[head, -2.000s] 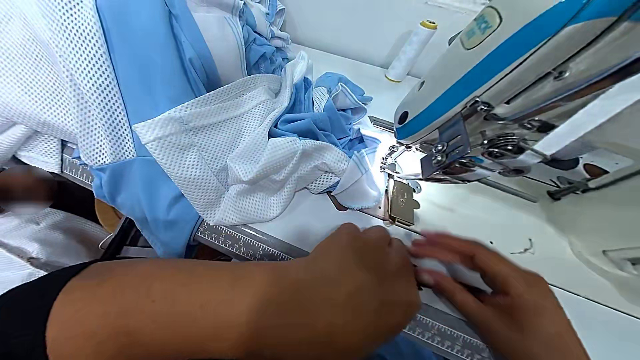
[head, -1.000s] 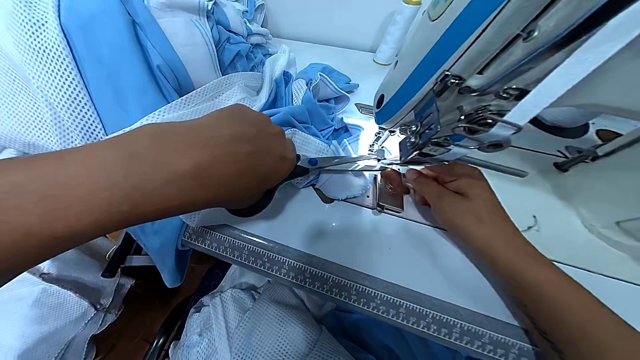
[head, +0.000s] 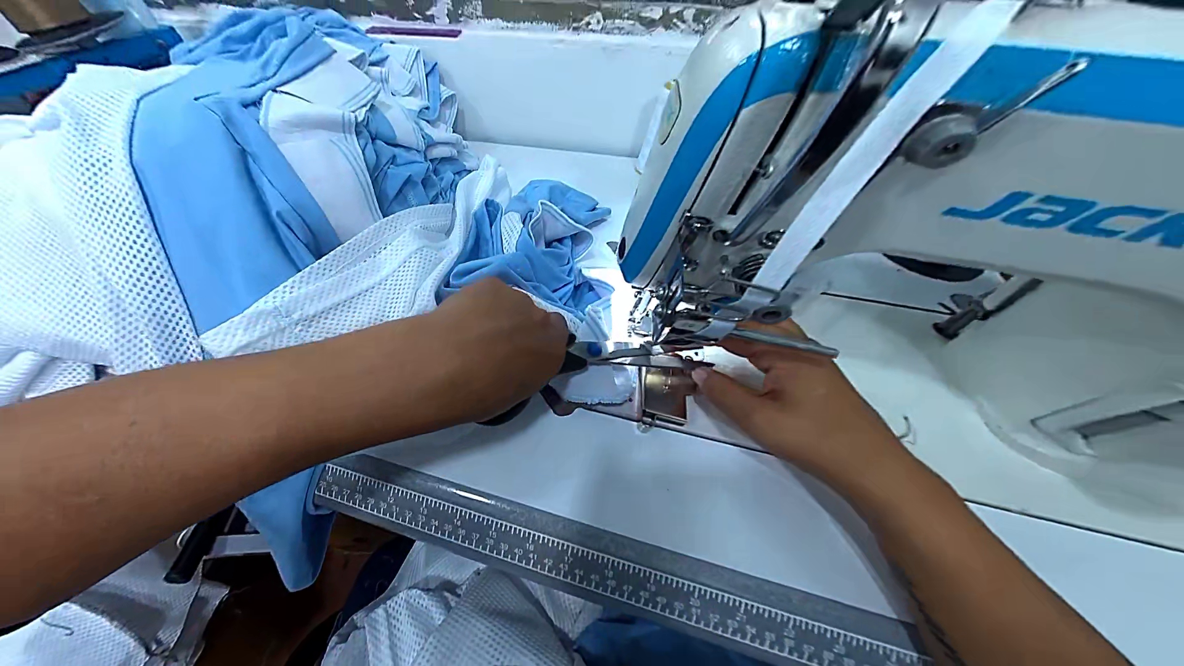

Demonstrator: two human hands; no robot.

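Note:
My left hand grips the handles of a pair of scissors, whose blades point right, just below the presser foot and needle area of a Jack sewing machine. Near the blade tips is my right hand, its thumb and fingers at the front of the needle area; whether it pinches anything is hidden. A white tape runs down from above into the machine's guide. Under and left of the scissors lies light blue and white mesh fabric, its edge beside the metal throat plate.
A large pile of blue and white mesh garments covers the left of the table. Along the front edge runs a metal ruler strip. More white mesh fabric hangs or lies below that edge. A low white wall stands behind.
Two seconds ago both hands were together near the front edge; the left has since moved to the needle area with the scissors. Between one second ago and now, the view has tilted up.

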